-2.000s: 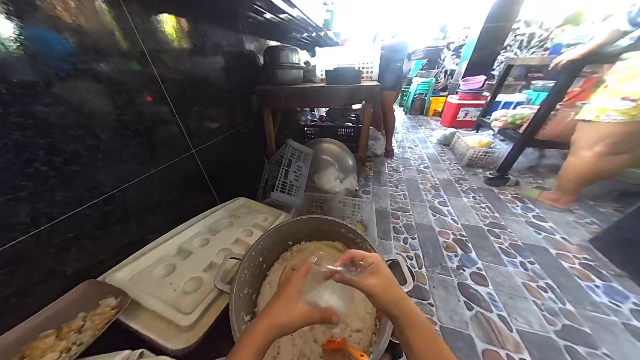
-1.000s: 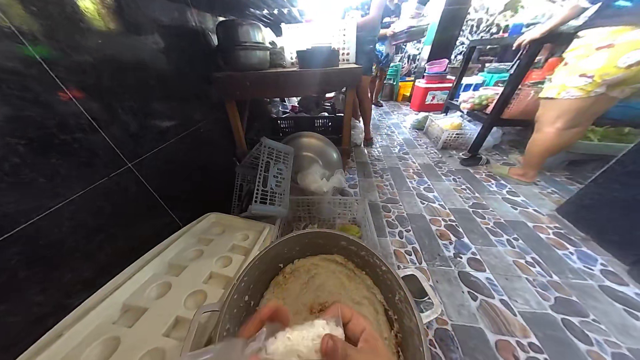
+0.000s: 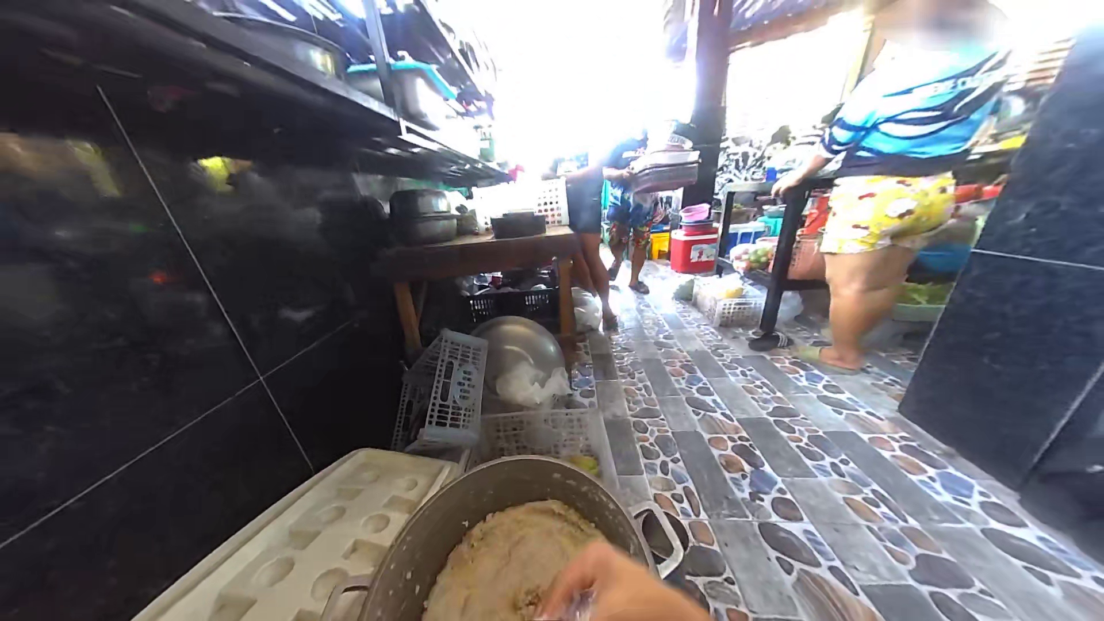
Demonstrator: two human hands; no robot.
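Observation:
A large metal pot (image 3: 405,565) stands at the bottom middle, a white looped handle on its right side. Inside it lies a pale, lumpy mash or dough (image 3: 509,561), with white bits stuck to the pot's inner wall. My right hand (image 3: 625,591) is over the near right part of the pot, its fingers bent down close to the food. Something small and shiny, perhaps clear plastic, shows by the fingertips, but the frame's lower edge cuts it off. My left hand is out of view.
A white molded foam lid (image 3: 345,526) lies left of the pot. Beyond stand plastic crates (image 3: 457,384), a metal basin (image 3: 517,345) and a wooden table (image 3: 483,256). Several people stand farther back, one by a black-framed table at right. A dark tiled wall runs along the left.
Both hands were over the pot, with a clear bag and white contents between them; now only my right hand shows, and that white stuff is not visible. The view has tilted up.

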